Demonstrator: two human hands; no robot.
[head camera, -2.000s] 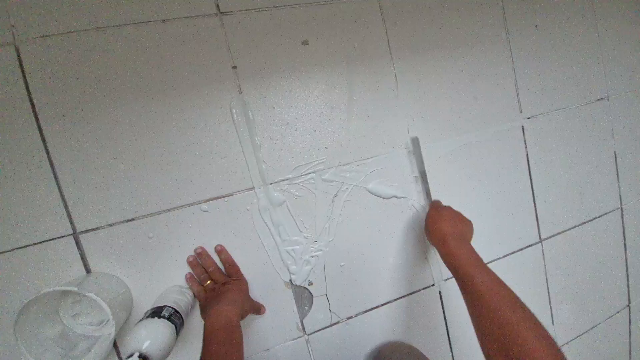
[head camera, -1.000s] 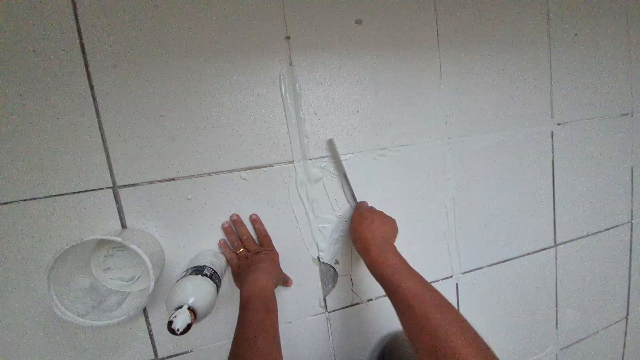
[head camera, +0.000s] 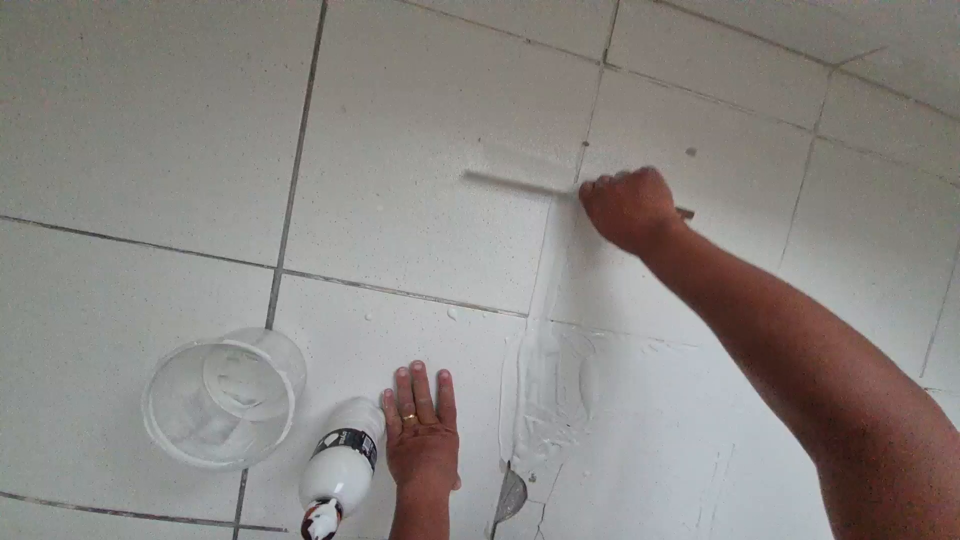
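Note:
My right hand is closed around a flat, straight-edged tool, seen nearly edge-on over a tile joint in the upper middle; its exact kind is unclear. Below it, wet white paste is smeared along the joint and over the white floor tiles. My left hand rests flat on a tile with its fingers spread a little, holding nothing. Just left of it lies a white plastic bottle with a black label band and white paste on its tip.
A clear plastic tub with white residue inside lies tilted left of the bottle. A broken hole with dark grey showing and cracks mark the tile at the bottom middle. Small white drops dot the tile above my left hand.
My right hand has moved the tool up along the joint, from the smeared paste beside the hole. My left hand stays flat by the bottle. The view has shifted left.

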